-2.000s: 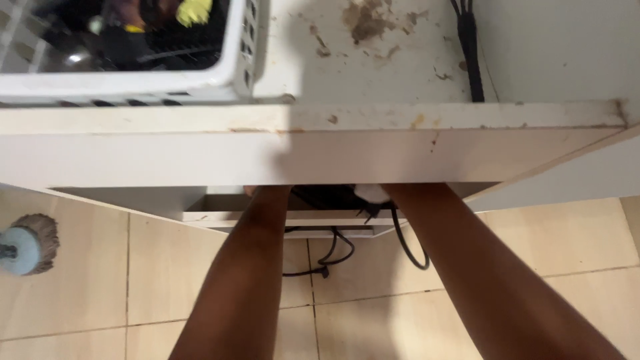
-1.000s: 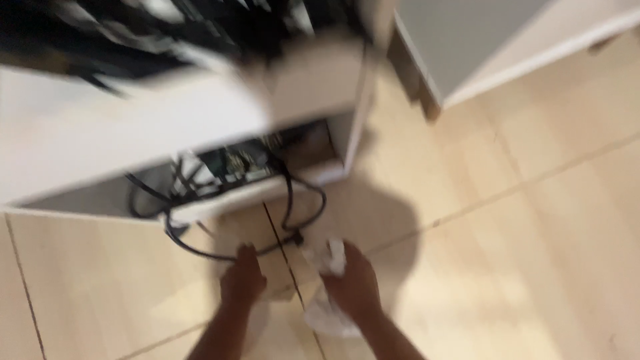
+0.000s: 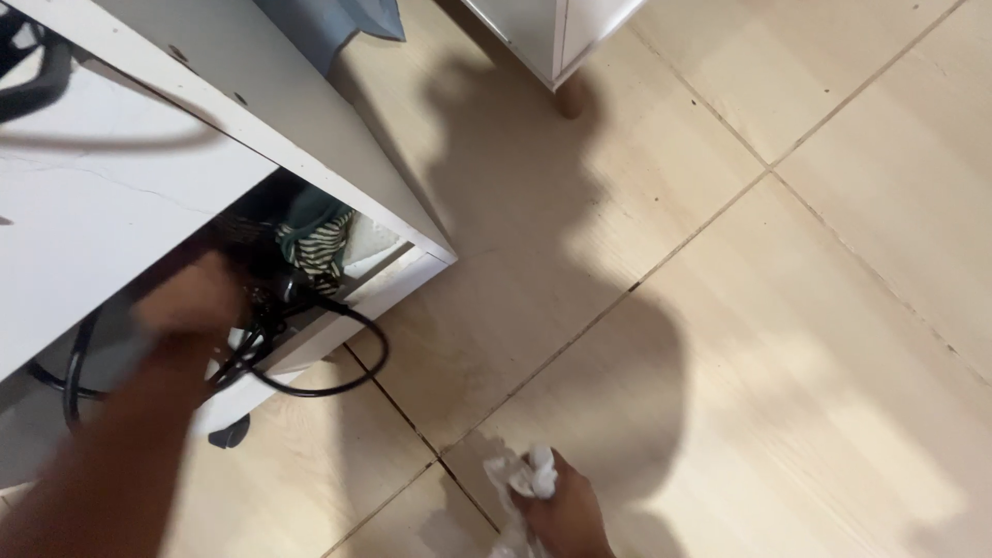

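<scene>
My left hand (image 3: pixel 194 294) reaches into the low open compartment of a white cabinet (image 3: pixel 364 291); it is blurred, and its fingertips are hidden in the dark among the contents. Beside it a black cable (image 3: pixel 384 345) loops out over the compartment's front edge. A zebra-striped cloth (image 3: pixel 318 244) and a dark green cloth (image 3: pixel 314 205) lie inside, to the right of the hand. Lower down, over the tiled floor, my right hand (image 3: pixel 566 504) is closed on a crumpled white cloth or tissue (image 3: pixel 535 473).
A caster wheel (image 3: pixel 230 432) shows under the cabinet. Another white piece of furniture (image 3: pixel 535 35) stands on a short leg (image 3: pixel 570 101) at the top. Grey-blue fabric (image 3: pixel 349 27) hangs near the cabinet's back corner. My shadow falls on the beige floor tiles (image 3: pixel 775 310).
My left hand has moved from above the floor in front of the cabinet into its lower compartment. My right hand still holds the white material outside. The view has shifted toward the floor at right.
</scene>
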